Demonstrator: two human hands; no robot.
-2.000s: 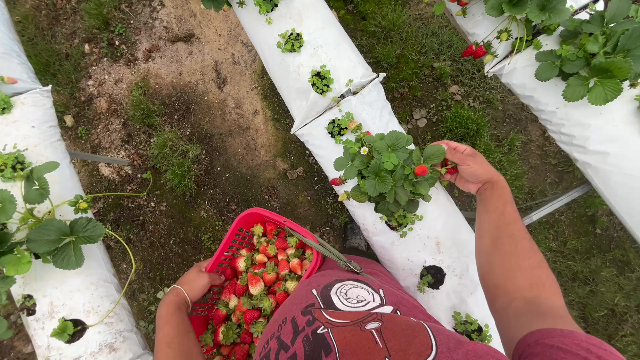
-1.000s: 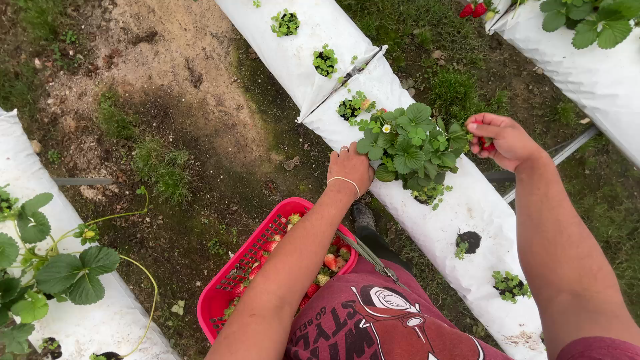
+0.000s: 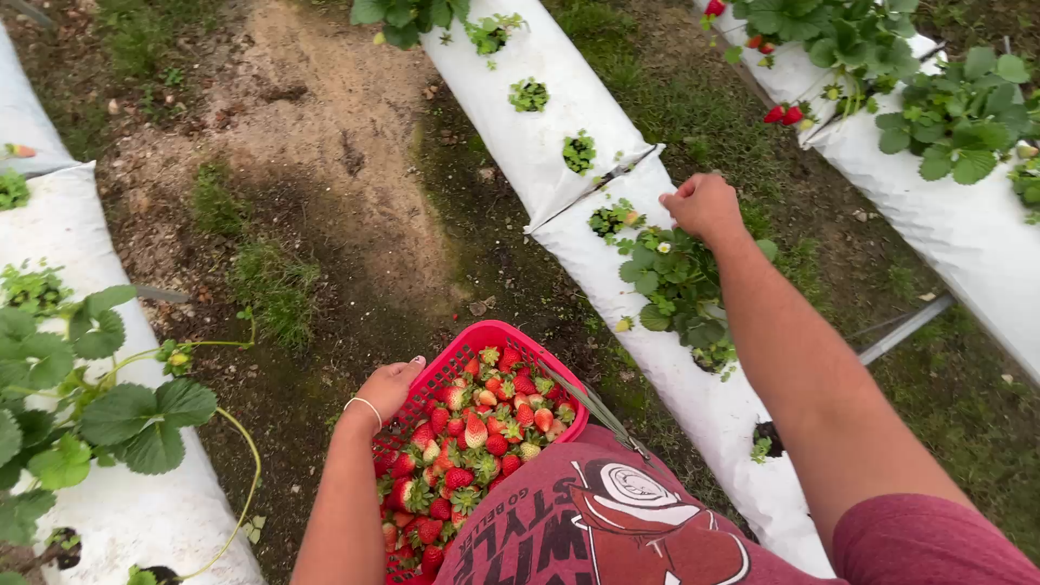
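A red plastic basket (image 3: 497, 328) full of strawberries (image 3: 475, 431) rests against my body at the lower middle. My left hand (image 3: 388, 392), with a thin band at its wrist, grips the basket's left rim. Out over the white grow bag (image 3: 601, 268), my right hand (image 3: 702, 206) is held with its fingers curled; whether anything is between them cannot be made out. Just below it grows a strawberry plant (image 3: 678, 280) with a white flower, partly hidden by my right forearm.
Another white grow bag (image 3: 138, 520) with a leafy strawberry plant (image 3: 154, 414) runs along the left. At the upper right, a third row (image 3: 967, 236) bears plants and red strawberries (image 3: 784, 114). A metal bar (image 3: 906, 329) crosses between the middle and right rows. Soil and grass lie between the rows.
My left hand has moved from beside the plant back to the basket's rim. My right hand has gone from the plant's right side to above its upper edge.
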